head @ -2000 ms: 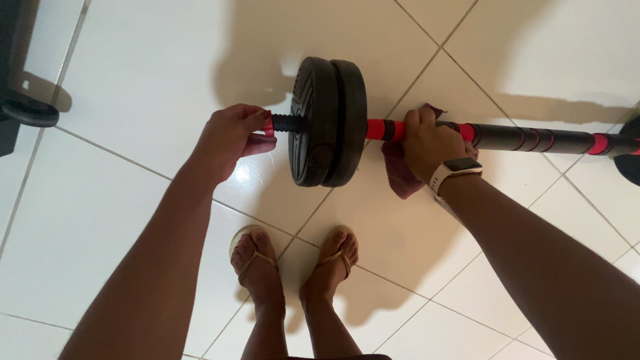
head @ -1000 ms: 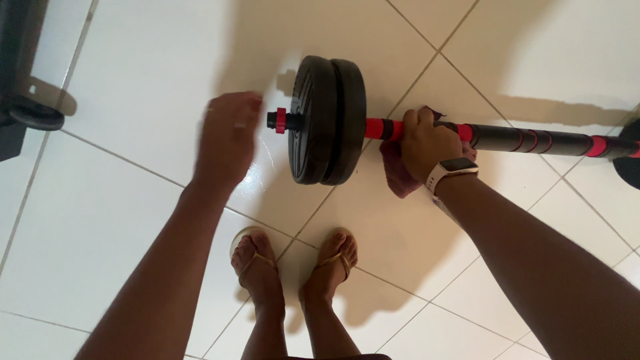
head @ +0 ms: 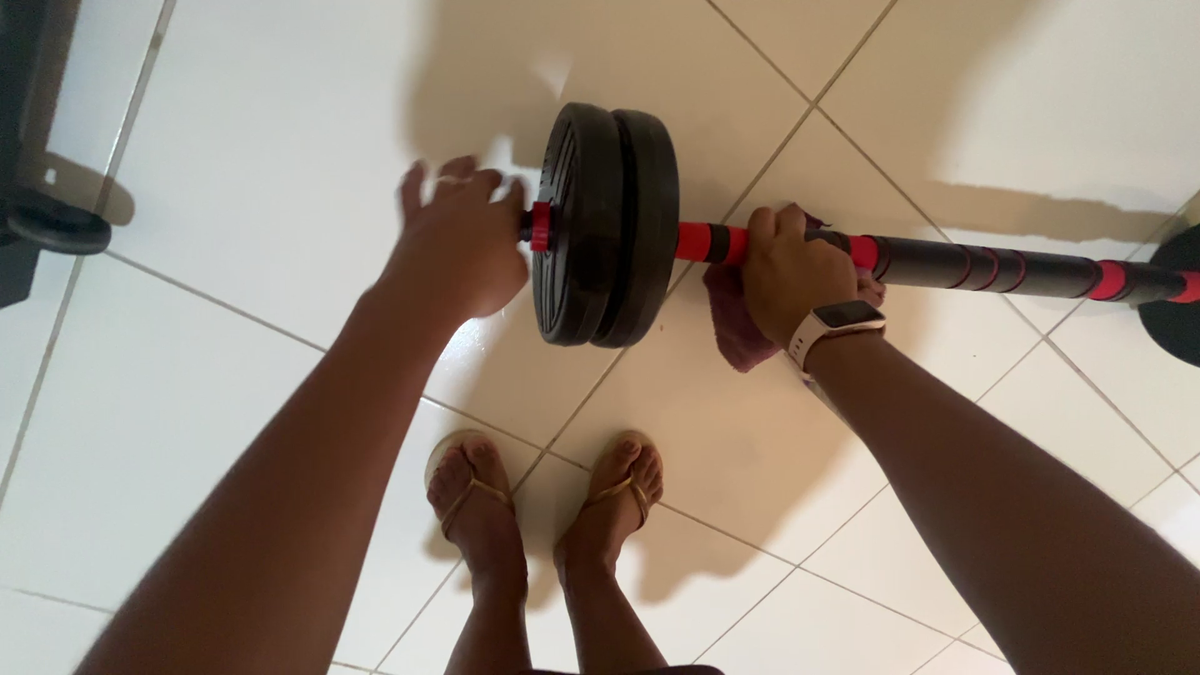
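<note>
A black and red barbell bar (head: 984,267) runs across the view, with two black weight plates (head: 647,230) side by side near its left end. Outside the plates sits a red collar nut (head: 541,226) on the threaded bar end. My left hand (head: 464,239) is at that end, its fingers spread and raised; whether the thumb touches the bar end is hidden. My right hand (head: 797,272), with a smartwatch on the wrist, grips the bar right of the plates. A maroon cloth (head: 736,323) lies under that hand, against the bar.
My feet in thong sandals (head: 478,497) stand on the white tiled floor (head: 225,422) below the plates. A black object with a rounded loop (head: 61,230) is at the left edge. Another dark round plate (head: 1172,305) shows at the bar's far right end.
The red collar has moved inward along the threaded end, close to the plates. My left hand left the collar, moved off to the left, and is now back at the bar end. My right hand stays put.
</note>
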